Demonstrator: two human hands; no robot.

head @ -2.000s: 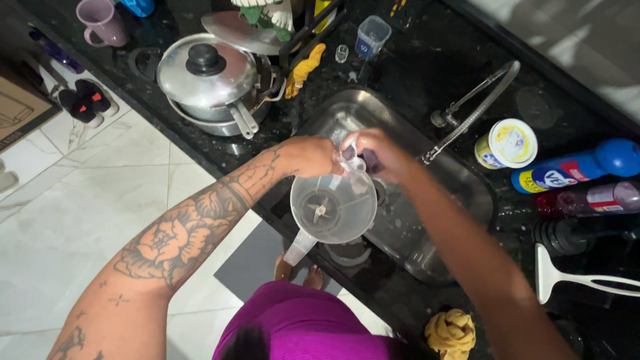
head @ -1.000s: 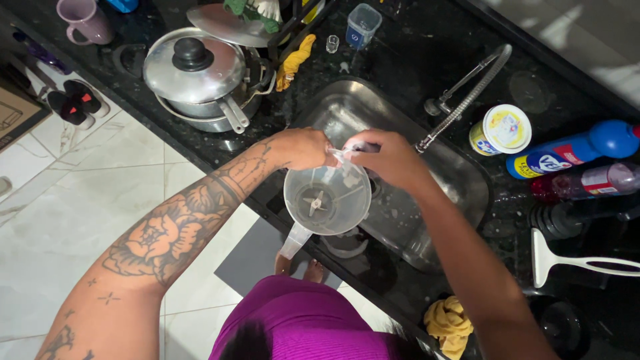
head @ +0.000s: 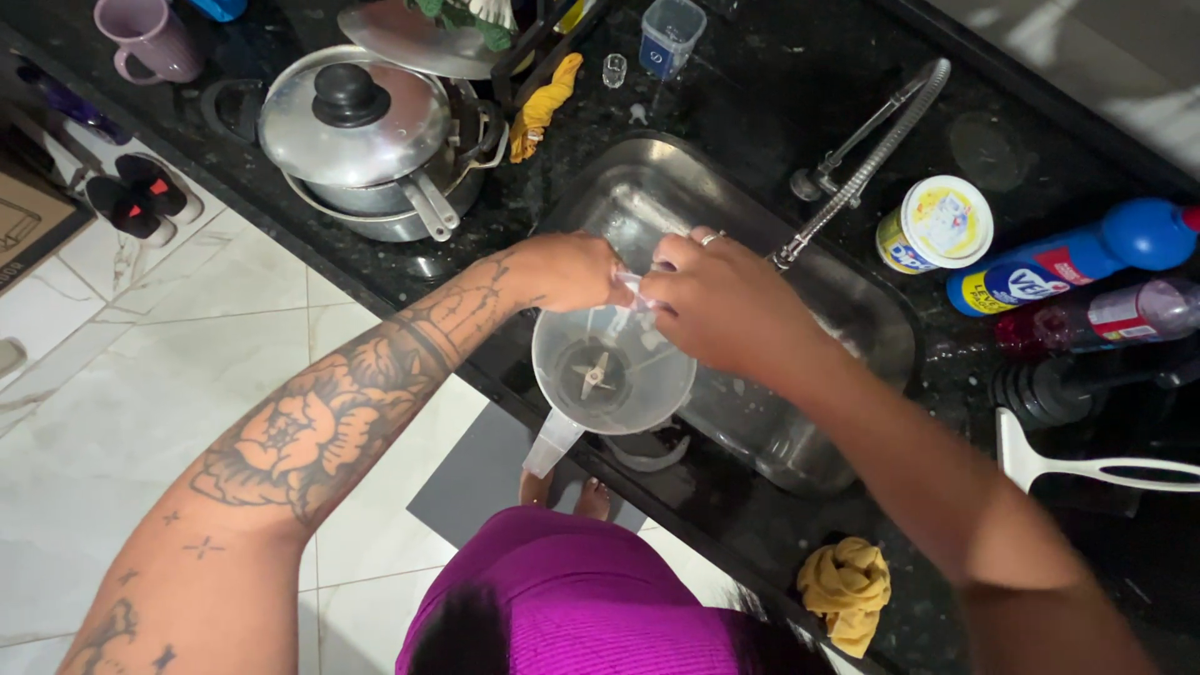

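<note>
A clear plastic blender jug [head: 647, 398] with a metal blade at its bottom stands at the near edge of the steel sink [head: 797, 469], its handle towards my body. Over the jug's far rim, my left hand [head: 577, 272] and my right hand [head: 722, 300] meet, fingers pinched on a small, thin, whitish piece of plastic [head: 630, 279] between them. What this piece is cannot be told, as the fingers cover most of it. A few pale bits lie inside the jug.
Lidded steel pots [head: 361, 141] stand left of the sink, with a yellow cloth [head: 547, 108] beside them. The faucet [head: 862, 159] reaches over the far side. Right are a lidded tub [head: 937, 225], bottles [head: 1069, 258], a white-handled tool [head: 1078, 464] and a crumpled yellow cloth [head: 847, 591].
Both hands stay together over the jug's far rim, their fingers shifting on the whitish piece. The dark item seen at my right fingers two seconds ago no longer shows.
</note>
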